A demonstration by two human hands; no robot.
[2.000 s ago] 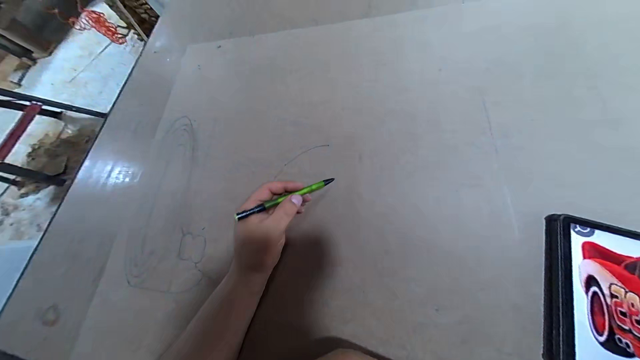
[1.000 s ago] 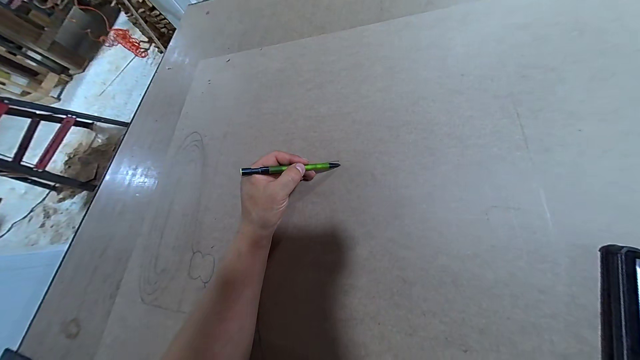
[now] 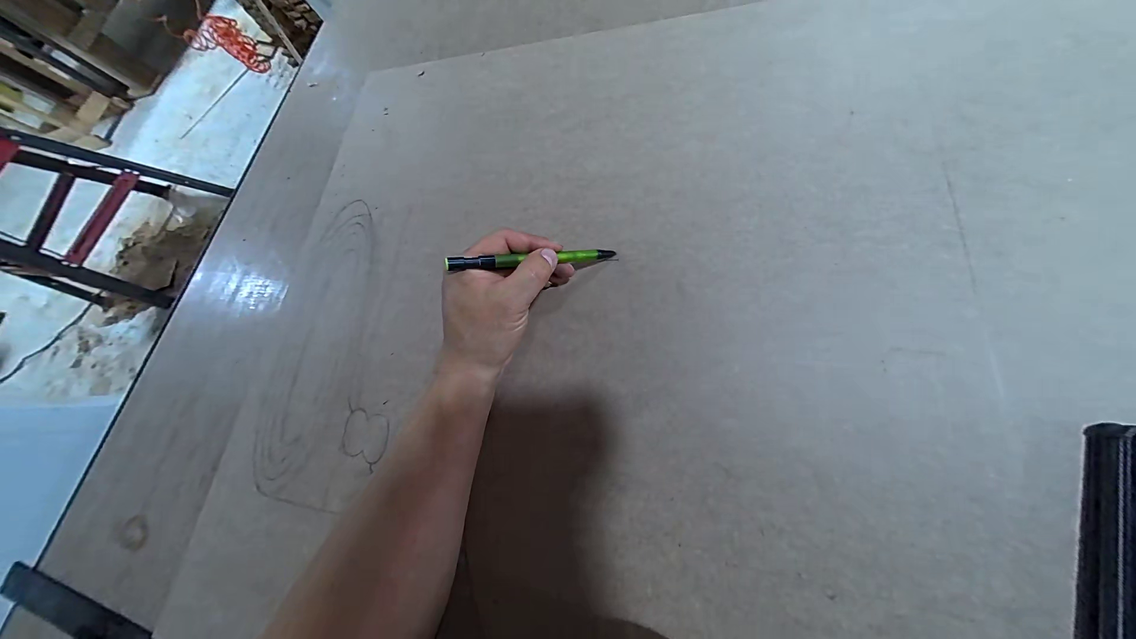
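Observation:
My left hand [image 3: 488, 306] holds a green and black pen or mechanical pencil [image 3: 581, 256] between thumb and fingers, over a large pale board [image 3: 754, 355]. The pencil lies nearly level in view, its dark tip pointing right, at or just above the surface beside a short dark mark. Left of my forearm, thin drawn lines form a long narrow looped outline [image 3: 371, 266] and a small lobed shape [image 3: 364, 435]. My forearm covers part of the board. My right hand is not in view.
A black-edged object [image 3: 1105, 532] stands at the right edge, mostly cut off. A dark bar [image 3: 71, 603] crosses the lower left corner. Beyond the board's left edge are a black and red metal frame [image 3: 106, 217], an orange cord [image 3: 231, 40] and wooden pieces on the floor.
The pencil has turned from slanting up to the right to nearly level, still in my left hand. The view has shifted, and the picture of a red car at the right is out of sight.

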